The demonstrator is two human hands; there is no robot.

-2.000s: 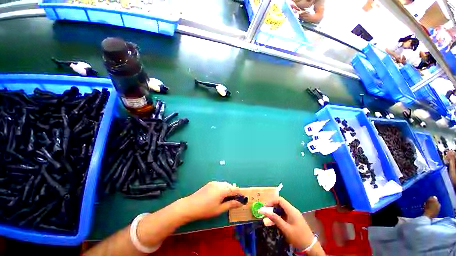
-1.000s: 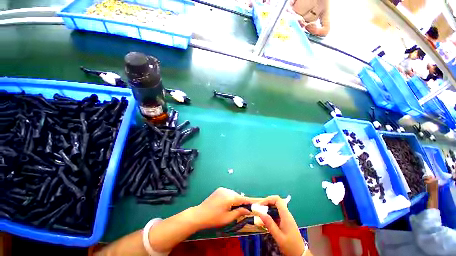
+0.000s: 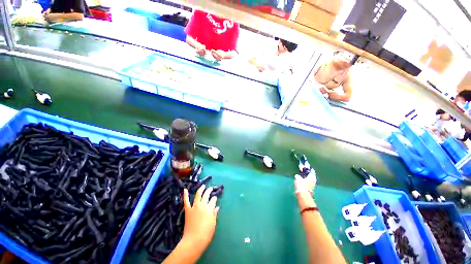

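Black stems lie in a loose heap (image 3: pixel 162 219) and fill the large blue left tray (image 3: pixel 147 193). My left hand (image 3: pixel 200 214) is over the heap's right edge, fingers apart, holding nothing visible. My right hand (image 3: pixel 305 186) is stretched out to the belt, its fingertips on an assembled piece (image 3: pixel 303 164), a black stem with a white band. The fingertips partly hide its near end. Another assembled piece (image 3: pixel 262 159) lies to its left on the belt.
A dark brown bottle (image 3: pixel 183 148) stands upright behind the heap. White squeeze bottles (image 3: pixel 361 227) lie beside the blue right tray (image 3: pixel 369 198). More assembled pieces are along the belt. A pale blue tray (image 3: pixel 173 82) is beyond the rail; people sit across the line.
The view has tilted up. My hands have parted from the near edge: the right went forward to the belt with a piece, the left moved to the stem heap and opened.
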